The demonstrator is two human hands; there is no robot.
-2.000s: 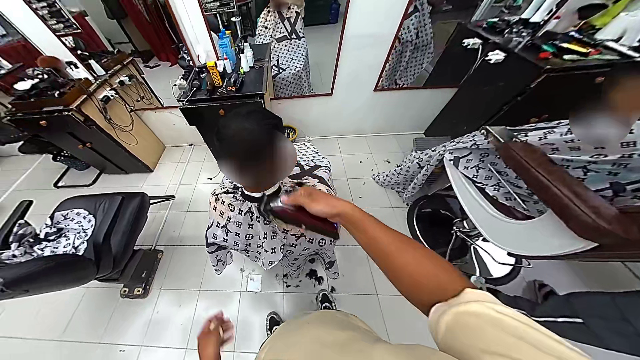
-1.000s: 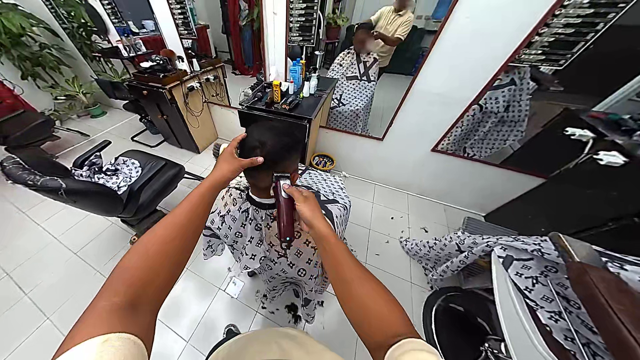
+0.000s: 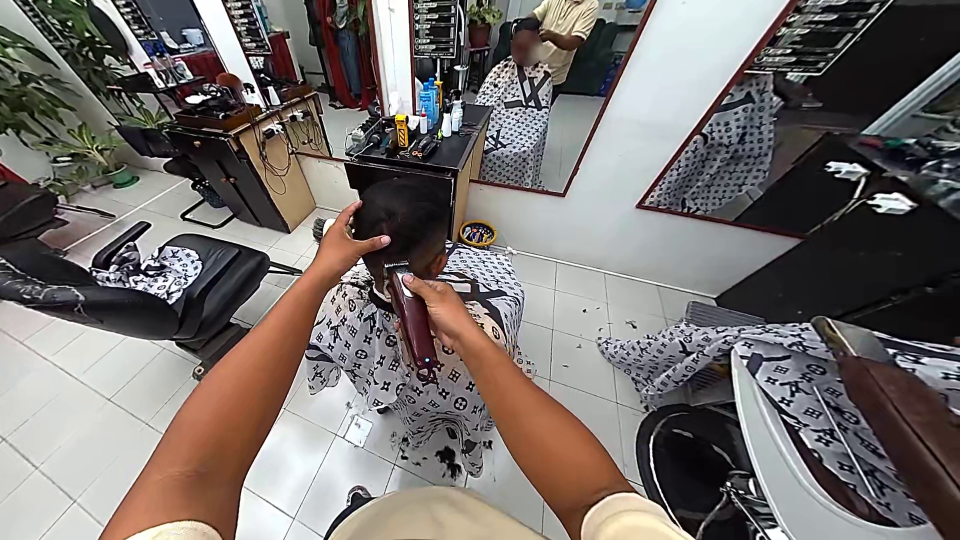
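Note:
In my right hand (image 3: 442, 311) is a dark red hair clipper (image 3: 412, 319), held upright with its blade at the lower back of a seated person's head (image 3: 401, 217). A small blue light glows near the clipper's lower end. My left hand (image 3: 345, 247) rests with thumb and fingers spread on the left side of that head. The person wears a white patterned barber cape (image 3: 450, 397) that spreads over the body and hangs towards the floor.
A black-topped cabinet (image 3: 469, 124) with bottles and clippers stands in front, below a mirror (image 3: 592, 112). At left is a black barber chair (image 3: 217, 277). At right are a cape-draped chair (image 3: 765, 420) and its black round base. Cut hair (image 3: 448, 461) lies on the tiles.
My left hand has come up from low in the view onto the head. The clipper has gone from lying sideways near the neck to upright against the back of the head. The view has turned.

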